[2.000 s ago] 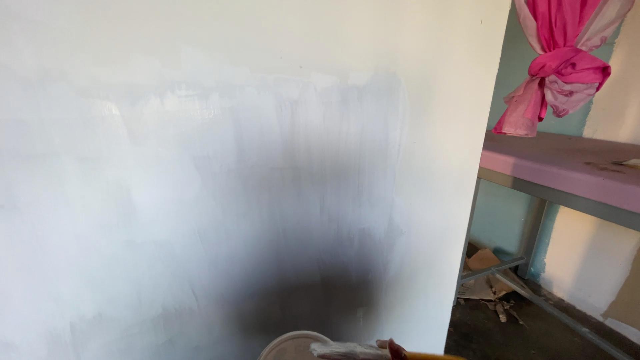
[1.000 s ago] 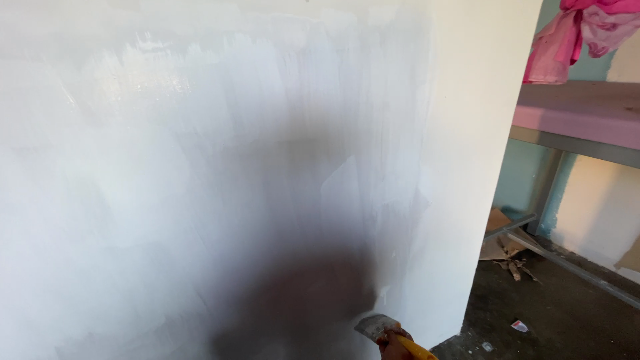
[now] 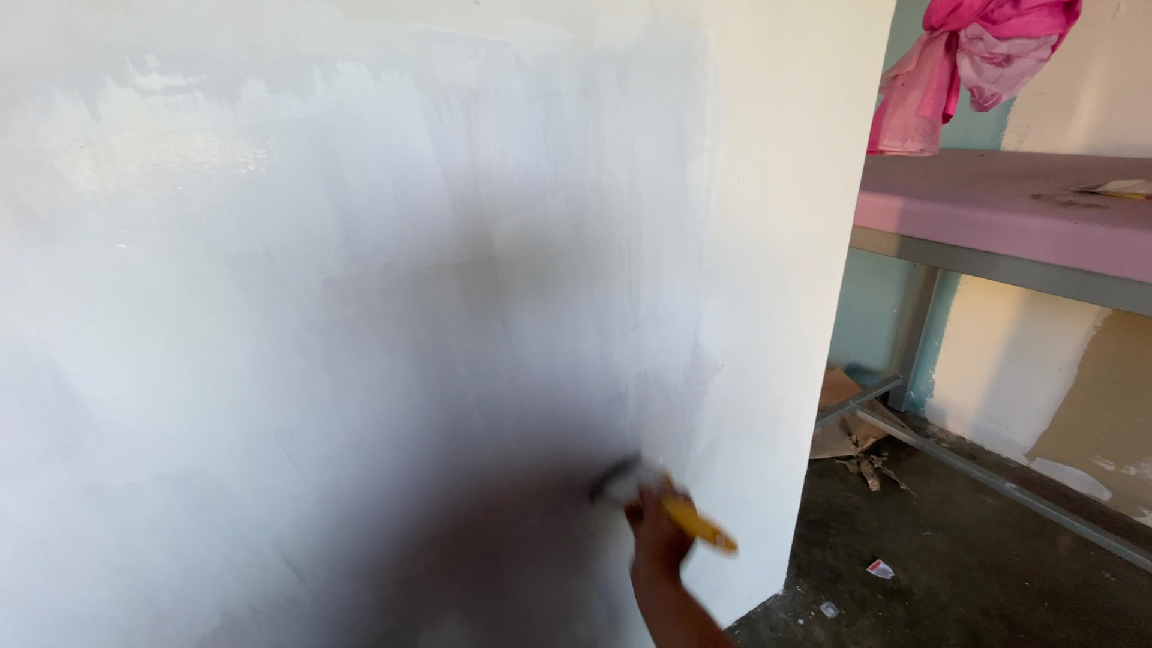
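Note:
My right hand [image 3: 661, 526] is closed around the yellow handle of a brush or wide scraper [image 3: 700, 524], low and right of centre. The tool's dark edge meets or nearly meets the white wall [image 3: 558, 360]; motion blur hides its exact kind. Bluish-white, streaky wet coating covers much of the wall, with a shinier patch at upper left and a cream strip along the right edge. A dark shadow falls on the lower middle. My left hand is outside the view.
Right of the wall's edge stands a metal-framed bench with a pink top [image 3: 999, 202]. Above it hangs a knotted pink cloth [image 3: 967, 63]. Torn cardboard [image 3: 841, 436] lies under the frame. A small scrap [image 3: 880, 569] is on the dark floor [image 3: 936, 558].
The hand and its tool have come up from the bottom edge and now show fully against the wall. The round container rim seen at the bottom two seconds ago is out of view.

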